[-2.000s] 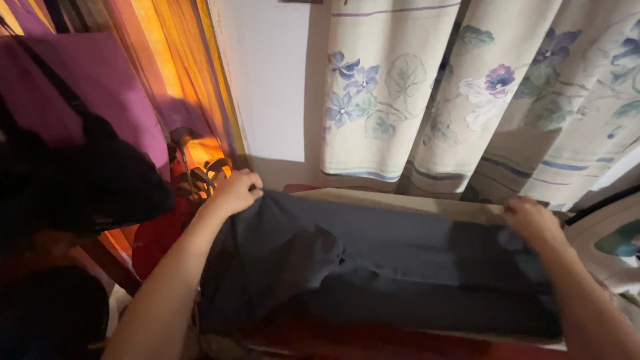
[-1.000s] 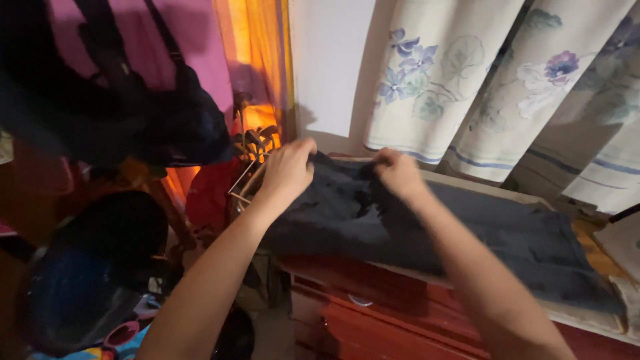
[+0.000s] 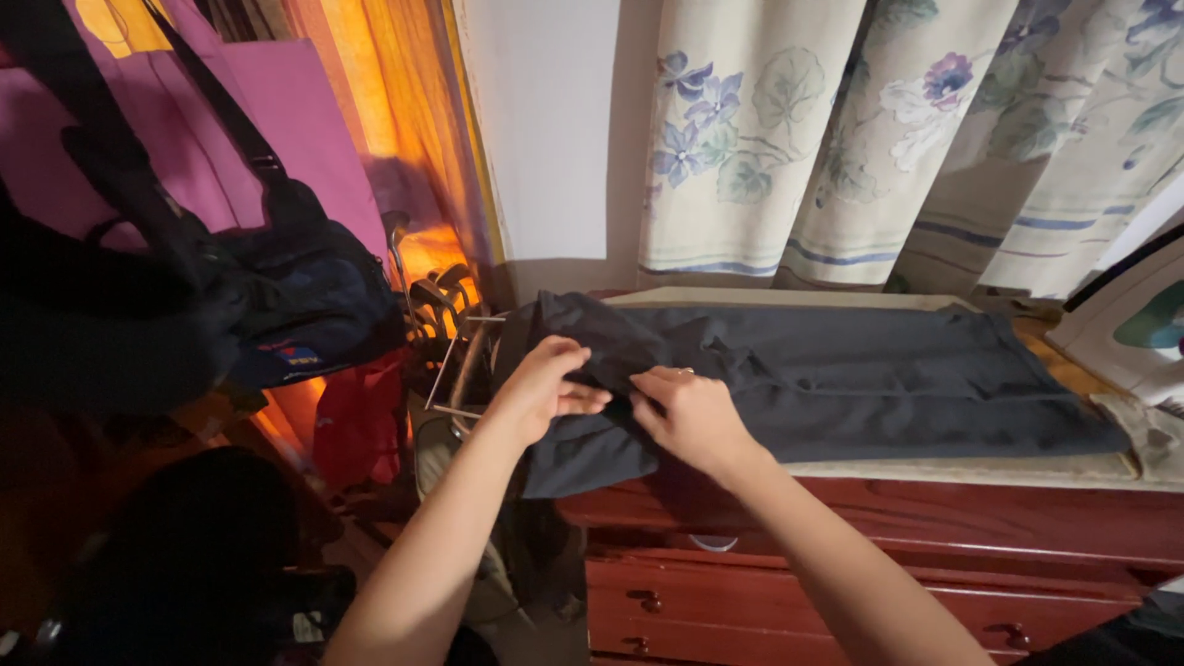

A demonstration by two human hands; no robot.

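A dark grey cloth garment point(image 3: 888, 370) lies lengthwise over a pale padded board point(image 3: 823, 470) on a reddish wooden chest of drawers. Its left end is bunched and hangs past the chest's left side. My left hand point(image 3: 546, 388) is over this bunched end, thumb and fingers apart; whether it pinches any cloth is not visible. My right hand point(image 3: 689, 416), with a ring on one finger, is just to the right, its fingertips bent down on the cloth. Those fingertips are partly hidden, so their hold is unclear. Creases run along the garment's middle.
A clothes iron point(image 3: 1128, 314) stands at the right end. Behind hang floral curtains point(image 3: 740, 139). At left are a dark bag point(image 3: 305, 287), golf clubs point(image 3: 444, 296) and a metal wire frame point(image 3: 449, 365). Below is the chest of drawers point(image 3: 721, 592) with small knobs.
Two seconds ago my hands were wide apart at the garment's two ends; now both are close together near its left end. The left end, raised between my hands one second ago, lies lower.
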